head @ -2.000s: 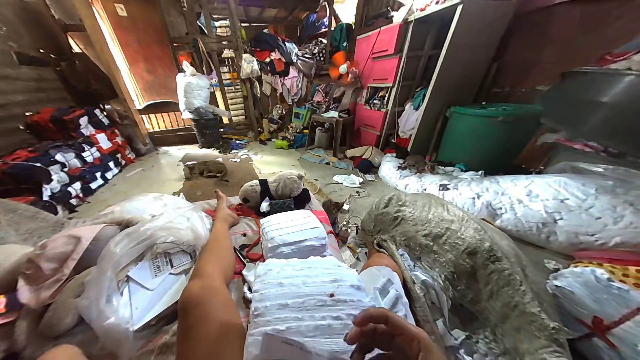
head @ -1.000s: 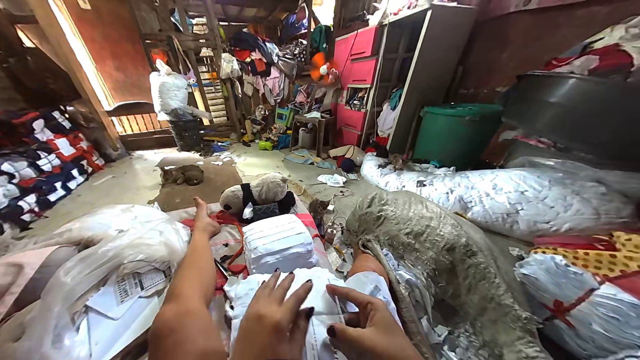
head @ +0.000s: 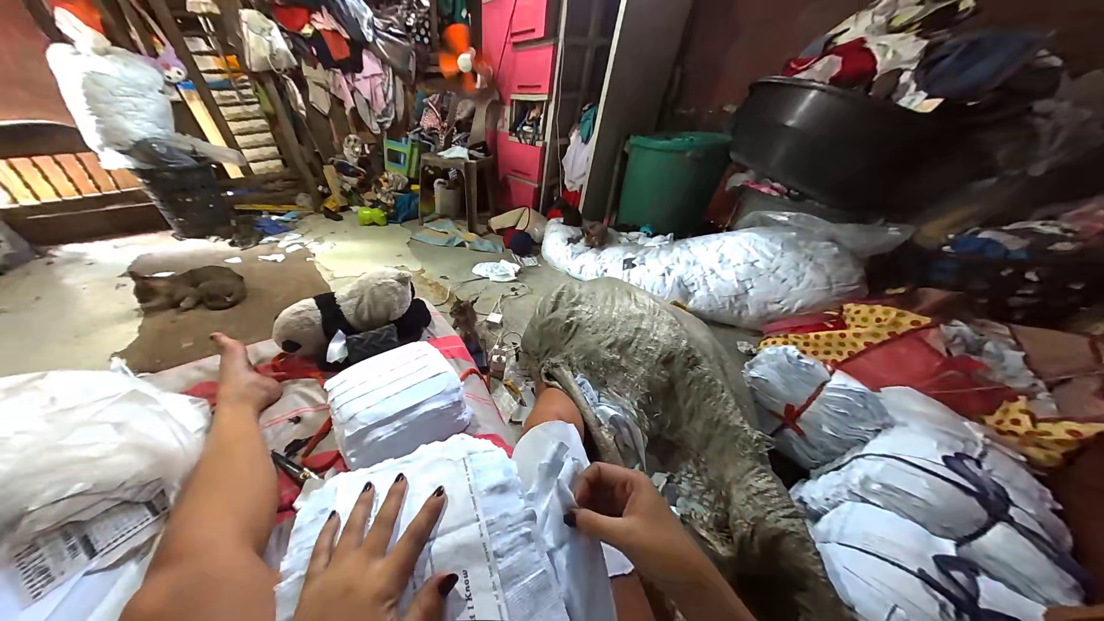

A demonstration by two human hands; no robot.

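My left hand lies spread on a wide stack of white paper sheets between my legs. At the stack's right side, my right hand pinches a crumpled white sheet between thumb and fingers. Just beyond the wide stack sits a smaller block of stacked white paper. A woven sack holding paper scraps stands open at the right, close to my right hand. Left of my left leg is a clear plastic bag with printed paper in it.
A panda plush toy lies past the smaller block. One cat rests on the floor; a kitten is near some cords. Tied white bundles sit at the right. Farther off are a long stuffed plastic bag and a green bin.
Two seconds ago only one hand showed, raised over the stack. Both hands were together on it a second ago; since then my right hand has moved to its right side and pinches a sheet.
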